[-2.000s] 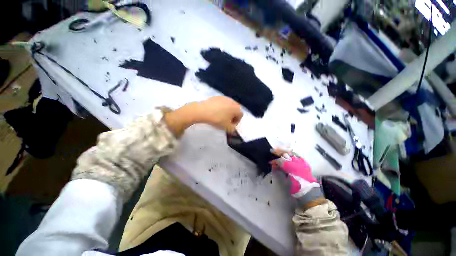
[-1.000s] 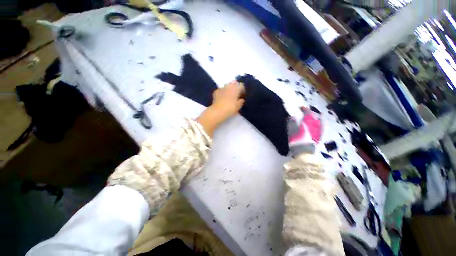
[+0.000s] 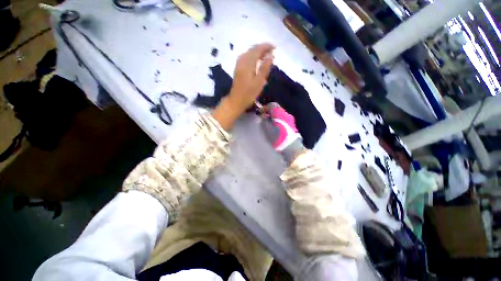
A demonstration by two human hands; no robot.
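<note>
Two dark shapes lie on the white table in the head view. The left one is an angular black fabric piece (image 3: 221, 82), partly covered by my left hand (image 3: 251, 74). My left hand is bare and tilted, with fingers raised and apart. The right one is a wider, thicker stack of black pieces (image 3: 299, 104). My right hand (image 3: 279, 125), in a pink and white half-finger glove, is at the stack's near left edge, close below my left hand. Its fingertips are blurred, so whether they grip fabric is unclear.
Black narrow tape (image 3: 123, 74) trails along the table's left edge. Scissors (image 3: 394, 206), snips (image 3: 368, 198) and a grey-beige block (image 3: 373, 180) lie right. Black offcuts (image 3: 354, 138) are scattered beyond the stack. A dark iron-like object (image 3: 382, 241) is lower right. Yellow strip (image 3: 189, 8) lies far left.
My right hand has moved left from the stack's right end to beside my left hand. My left hand has lifted its fingers and shifted slightly up in view.
</note>
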